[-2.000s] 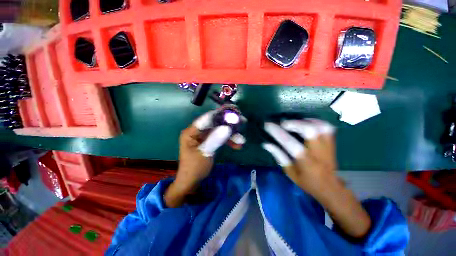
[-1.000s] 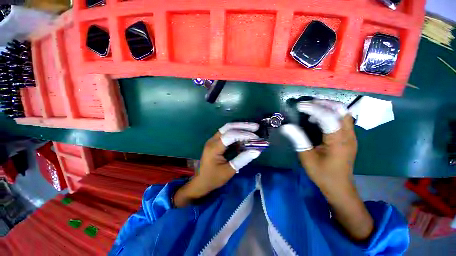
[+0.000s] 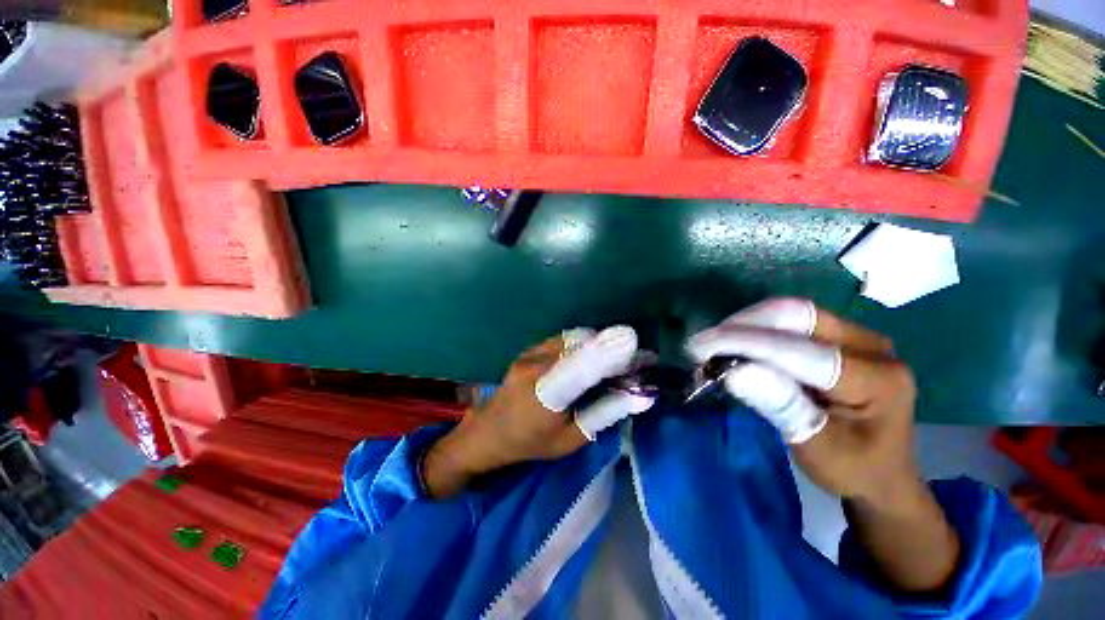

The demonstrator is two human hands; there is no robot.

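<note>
My left hand [image 3: 545, 394], with white finger cots, is closed on a small dark glossy piece [image 3: 635, 385] that looks like a watch body; the fingers hide most of it. My right hand [image 3: 824, 382], also with finger cots, pinches a small dark shiny part [image 3: 713, 378] close to the piece in my left hand. Whether the two pieces touch, I cannot tell. Both hands are at the bench's front edge, just above the jacket. A dark bar-shaped piece [image 3: 517, 218] and a small shiny part [image 3: 485, 195] lie on the green mat by the tray.
A large red-orange foam tray [image 3: 674, 91] with watches in some pockets spans the back. A paler foam tray [image 3: 230, 291] and heaped black parts [image 3: 40, 194] are at left. A white wipe [image 3: 909, 264] lies right. Thin yellow sticks [image 3: 1066, 55] lie far right. Stacked trays [image 3: 303, 448] are below left.
Both hands have moved closer together and nearer my body. The round shiny end seen between the hands is no longer visible there. My right hand has moved down, away from the wipe.
</note>
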